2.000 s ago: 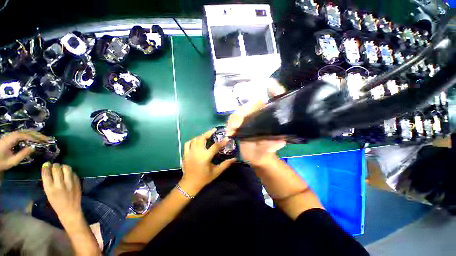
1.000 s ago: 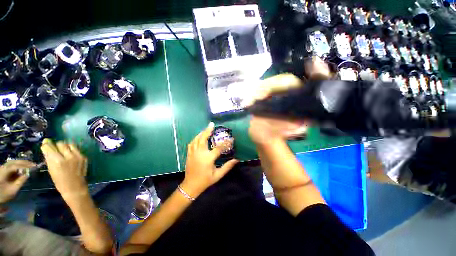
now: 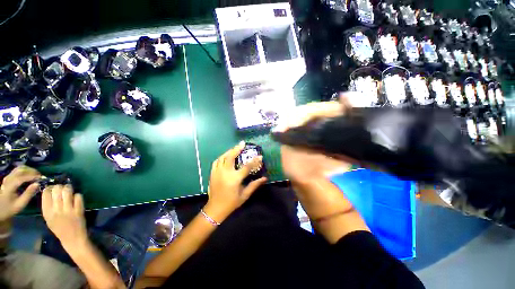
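The unit being assembled, a small rounded black shell with a bright centre, sits on the green bench near its front edge. My left hand holds it with fingers and thumb around its left and lower sides. My right hand, blurred, grips the long black electric screwdriver. The driver's tip is up and right of the unit, near the front of the white screw feeder, apart from the unit. Any screw at the tip is too small to see.
Waiting units cluster on the left; one unit lies nearer. Another person's hands work on a part at the far left. Grouped units stand in rows at right. A blue bin is below the bench edge.
The driver tip was over the unit two seconds ago and has moved up and right, off it. My left hand stays on the unit. The neighbour's hands have moved.
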